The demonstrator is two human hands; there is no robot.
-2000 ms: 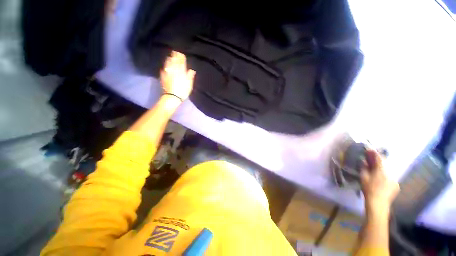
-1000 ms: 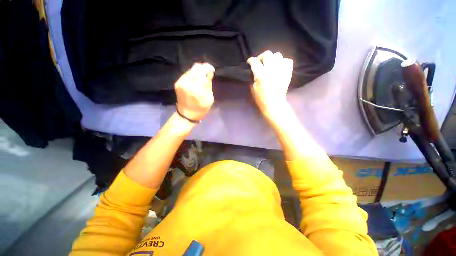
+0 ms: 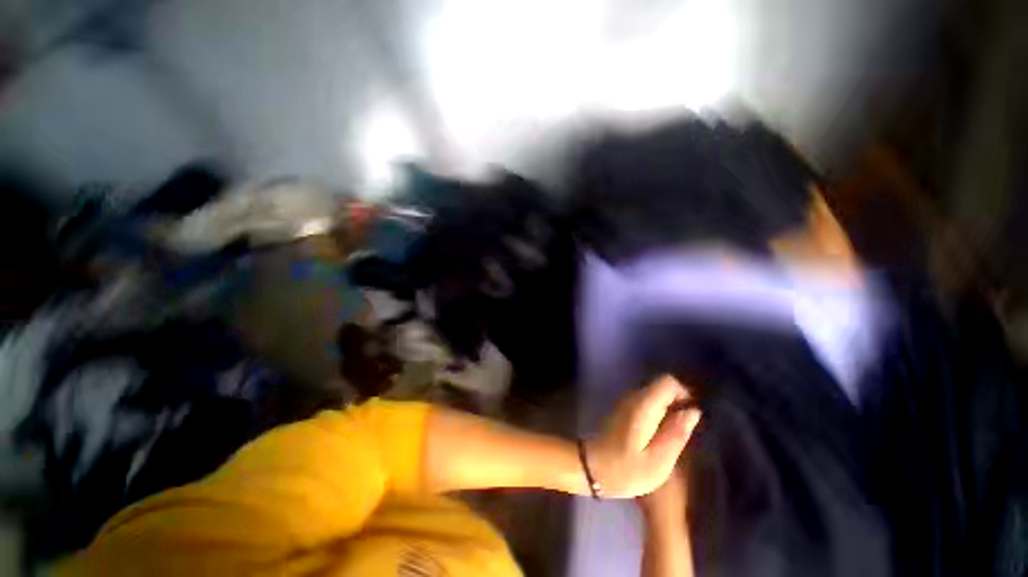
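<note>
The view is strongly blurred. My left hand (image 3: 648,442), with a dark wrist cord, is at the near edge of the black garment (image 3: 767,451). Its thumb and fingers close around what looks like a bit of the dark cloth. My right forearm (image 3: 668,524) comes up from the bottom edge behind my left hand, which hides most of my right hand, so its fingers cannot be read. The garment lies on the pale lilac table cover (image 3: 603,327). The iron is not in view.
A black heap of cloth (image 3: 688,180) lies at the far end of the table, by a wooden-looking edge (image 3: 829,242). Mixed dark and pale cloth pieces (image 3: 271,214) are heaped at the left. A bright window glare is at the top.
The view has swung to the left, and the iron and cartons have left it. My hands, side by side before, now overlap, with the left in front.
</note>
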